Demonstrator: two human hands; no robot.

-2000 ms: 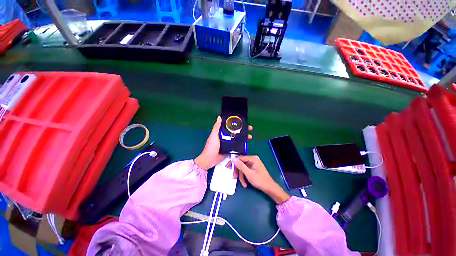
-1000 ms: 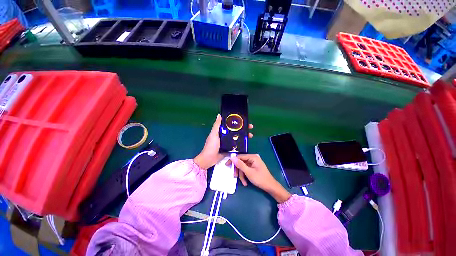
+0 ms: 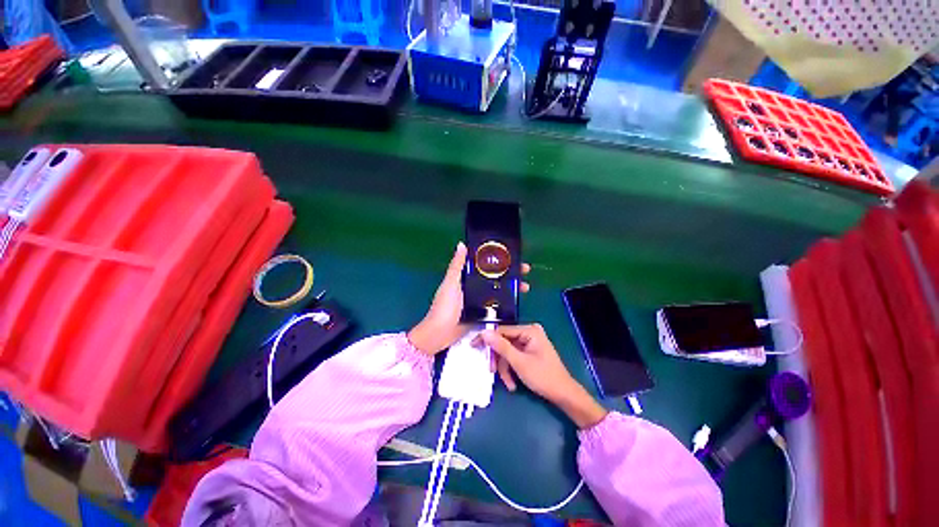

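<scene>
My left hand (image 3: 444, 315) holds the black test phone (image 3: 493, 229) upright, its screen showing a glowing yellow ring. The white power bank (image 3: 465, 373) lies just below the phone, partly under my hands, with white built-in cables (image 3: 445, 453) running down from its lower end. My right hand (image 3: 530, 357) pinches a small white connector (image 3: 491, 314) at the phone's bottom edge. Whether the connector is fully in the port cannot be told. A loose white charging cable (image 3: 515, 504) curves across the bench below.
Red blister trays (image 3: 124, 268) are stacked left, more (image 3: 865, 381) right. A second phone (image 3: 607, 340), a phone on a power bank (image 3: 716, 329) and a purple-headed device (image 3: 789, 395) lie right. A power strip (image 3: 257, 376) and tape roll (image 3: 283, 280) lie left.
The view has shifted slightly. The phone's screen ring stays lit, and small screen items below it have changed. Both hands keep nearly the same pose at the phone and connector.
</scene>
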